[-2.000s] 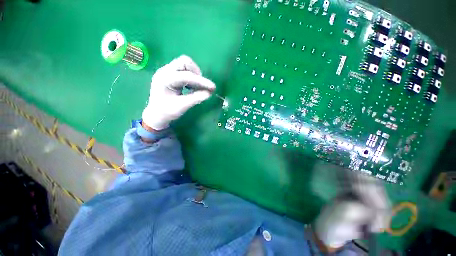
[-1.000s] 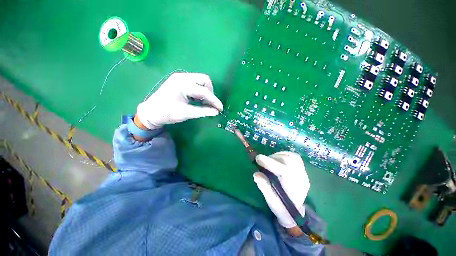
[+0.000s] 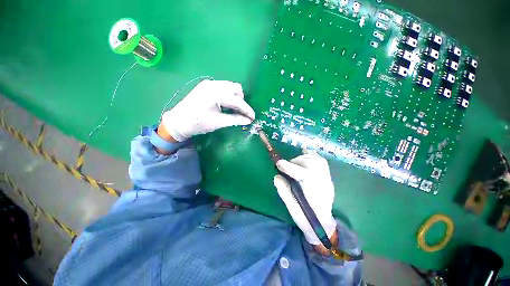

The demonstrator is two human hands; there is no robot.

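Observation:
The green circuit board (image 3: 335,84) lies on the green mat with its white-marked side up. My left hand (image 3: 209,110), in a white glove with a blue band at the cuff, pinches thin solder wire (image 3: 178,92) at the board's lower left corner. The wire runs back towards the white-and-green solder spool (image 3: 136,43). My right hand (image 3: 308,195), also gloved, holds the dark soldering iron (image 3: 302,201) like a pen. Its tip is at the same corner, close to my left fingertips. Thin smoke shows beside the tip. Whether wire and tip touch is too small to tell.
A yellow tape roll (image 3: 435,233) lies on the mat at the lower right. Dark iron stands (image 3: 486,181) with a tan sponge (image 3: 476,196) are at the right edge. A black round container (image 3: 474,267) is at the bottom right. Yellow-black twisted cords (image 3: 61,153) run along the left.
Since the first frame, my right hand has come from the lower right to the board's corner with the iron. Since one second ago, the tip has moved slightly up and left, and smoke now shows.

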